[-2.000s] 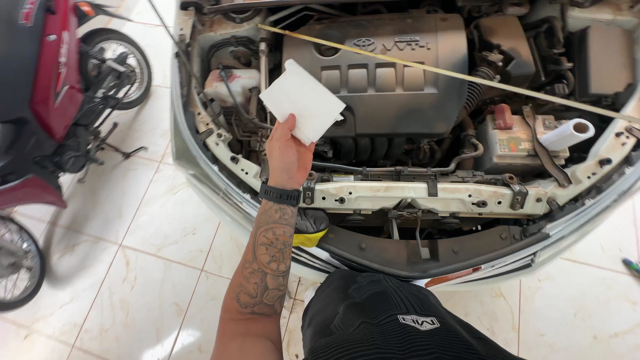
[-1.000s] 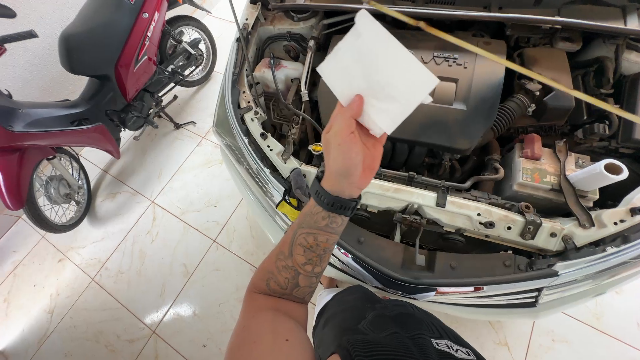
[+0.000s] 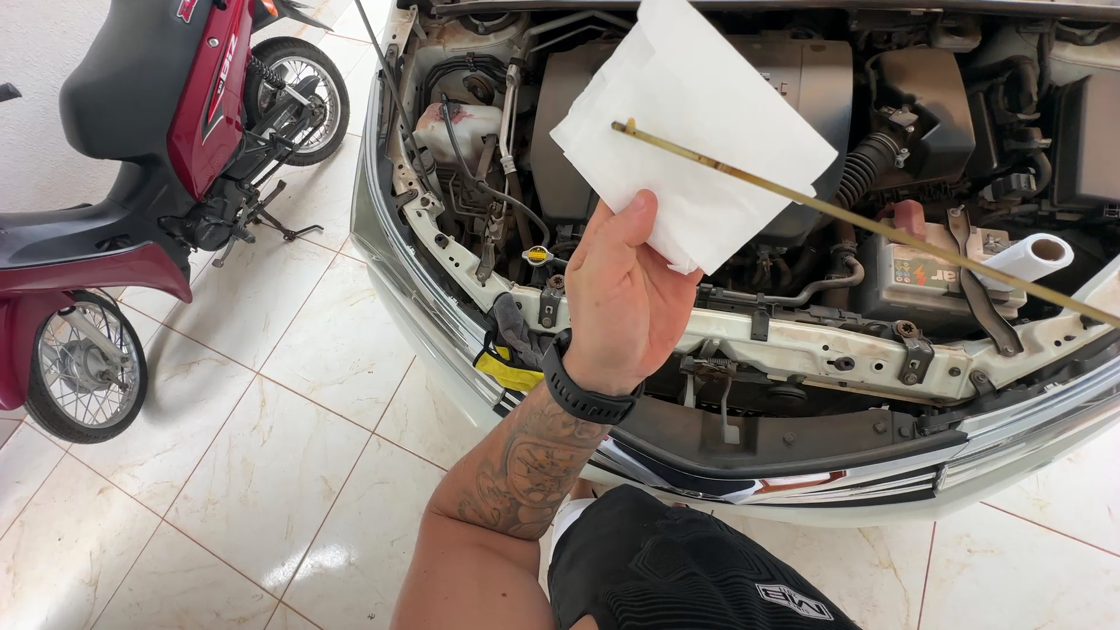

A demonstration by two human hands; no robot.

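My left hand (image 3: 626, 293), with a black watch strap at the wrist, grips a folded white paper towel (image 3: 691, 105) by its lower edge over the car engine. The brownish engine oil dipstick (image 3: 840, 213) slants in from the right edge, its tip in front of the towel. Dark and yellowish oil marks show near that tip. Whether the tip touches the towel, I cannot tell. My right hand is out of view. Behind the towel lies the grey plastic engine cover (image 3: 805, 79), partly hidden.
A car battery (image 3: 927, 271) with a white roll (image 3: 1032, 258) on it sits at the right of the bay. Grey and yellow gloves (image 3: 512, 350) rest on the front edge. A red motorcycle (image 3: 197, 114) stands at the left on the tiled floor (image 3: 262, 437).
The dipstick's tip, earlier beyond the towel at the upper left, now lies in front of the towel. My left hand has kept its hold on the towel. The view has shifted left.
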